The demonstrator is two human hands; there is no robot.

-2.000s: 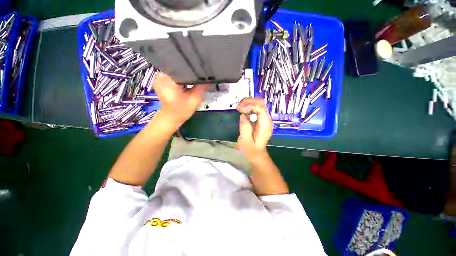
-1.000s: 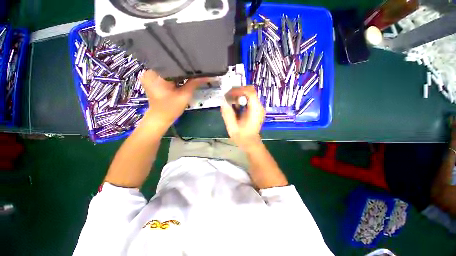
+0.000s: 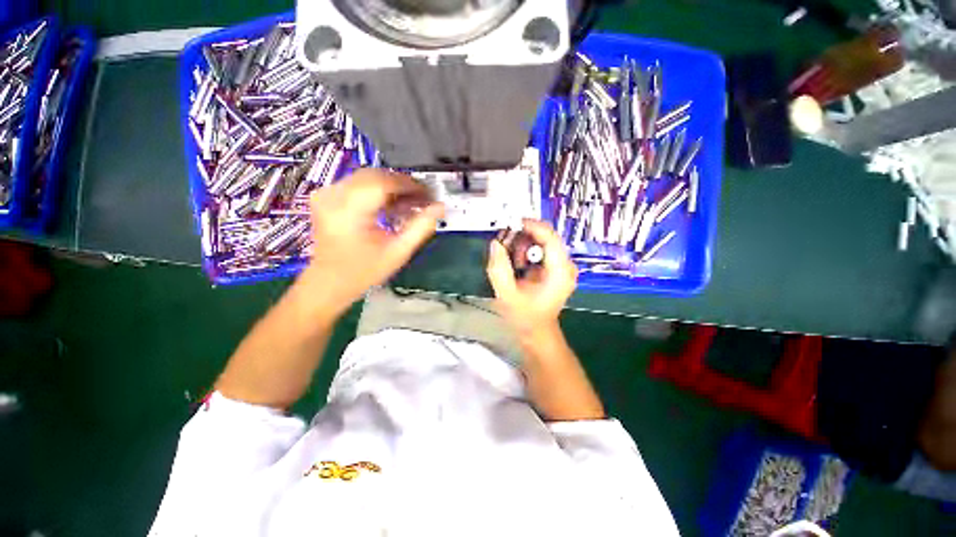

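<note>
The grey pneumatic press [image 3: 451,110] stands between two blue bins, above a white-silver base plate [image 3: 508,197]. My left hand [image 3: 362,236] is in front of the press's left side, fingers curled towards the plate; small shiny bits show by its fingers, too blurred to tell whether they are held. My right hand [image 3: 533,275] is curled around a metal tube whose white round end [image 3: 535,254] faces up, just in front of the plate's right corner. The left parts bin [image 3: 195,178] is heaped with silver tubes. The right parts bin [image 3: 687,262] holds tubes more spread out.
A flat black rectangle [image 3: 760,126] and an amber bottle with a pale cap [image 3: 807,114] lie right of the right bin, near loose white parts [image 3: 922,157]. More blue bins [image 3: 44,136] are at far left. A red stool [image 3: 723,378] and a person's arm [image 3: 938,425] are at lower right.
My left hand has drawn back from under the press towards me, leaving more of the plate visible. My right hand has moved slightly towards me from the plate and still holds the tube.
</note>
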